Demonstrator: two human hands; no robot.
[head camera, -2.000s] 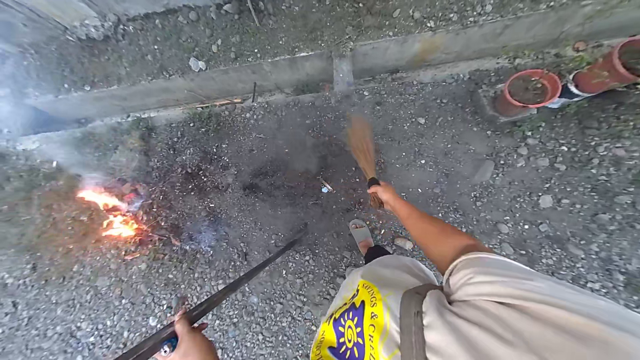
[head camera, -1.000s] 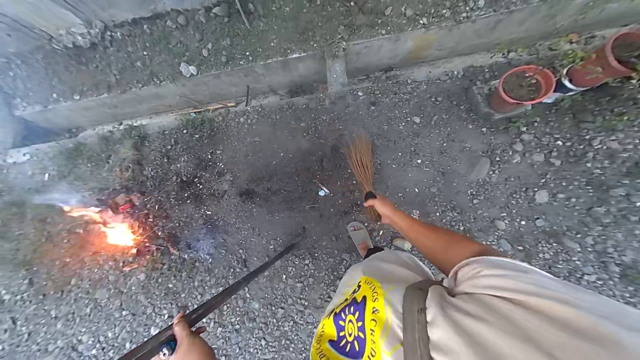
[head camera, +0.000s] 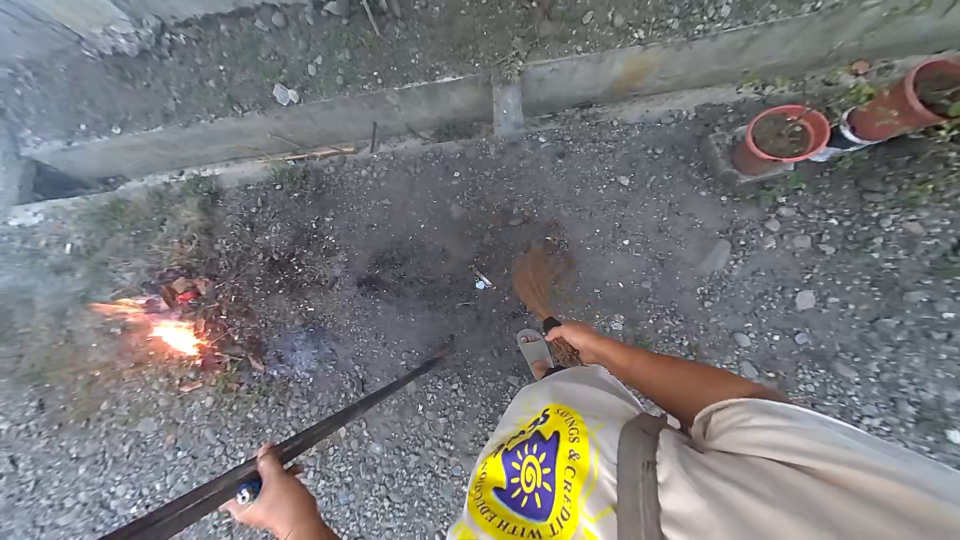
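Note:
My left hand (head camera: 274, 495), at the lower left, grips a long dark pole (head camera: 360, 405) that slants up to the right with its far end over the dusty ground. A blue item (head camera: 248, 491) shows at its fingers. My right hand (head camera: 581, 341) is closed around the dark-bound handle of a stick broom (head camera: 536, 281), whose blurred bristles fan out over the dirt. Left of the bristles lies a small piece of pale litter (head camera: 481, 280). A small fire (head camera: 178, 335) burns at the left, beside a heap of dry leaves and debris (head camera: 184, 289).
A concrete drainage channel (head camera: 420, 105) runs across the top. Two reddish plant pots (head camera: 784, 135) stand at the upper right. My sandalled foot (head camera: 534, 351) is just below the broom. Stones lie about the gravel (head camera: 397, 480), and smoke drifts at the left edge.
The broom's bristles have swung about over the ground near my foot and are blurred again now. My left hand keeps hold of the pole. The flames have changed shape.

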